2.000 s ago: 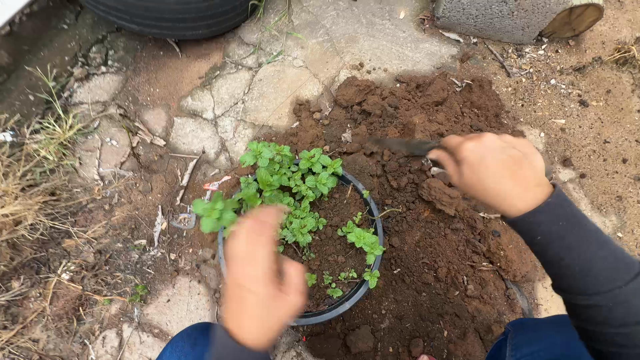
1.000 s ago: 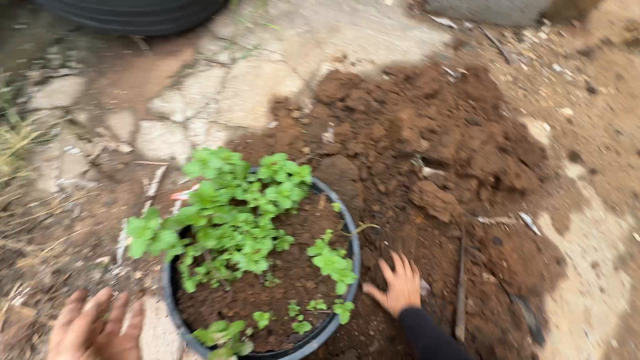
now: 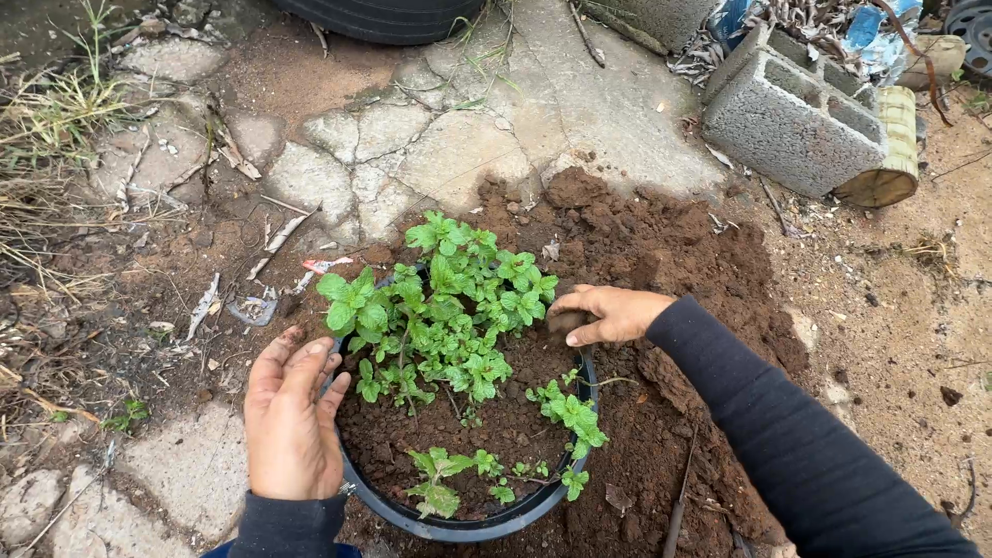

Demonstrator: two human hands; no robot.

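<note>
A round black plastic pot (image 3: 457,528) holds brown soil (image 3: 465,434) and leafy green plants (image 3: 457,325) that look like mint. At the pot's left rim is my left hand (image 3: 294,411), fingers bent upward with nothing visible in them. My right hand (image 3: 608,314) is at the upper right rim, its fingers curled around a clump of soil (image 3: 567,322). A narrow dark tool or stick (image 3: 678,504) lies on the loose soil to the right of the pot.
Loose dug soil (image 3: 697,256) spreads right of and behind the pot. A concrete block (image 3: 798,124) rests by a cut log or bamboo piece (image 3: 891,155) at upper right. A black tire (image 3: 380,15) stands at the top; cracked paving (image 3: 457,155) lies before it.
Two seconds ago my right hand held a dark blade-like tool over the soil; it now has soil at the pot's rim. My left hand has moved from over the plants to the left rim.
</note>
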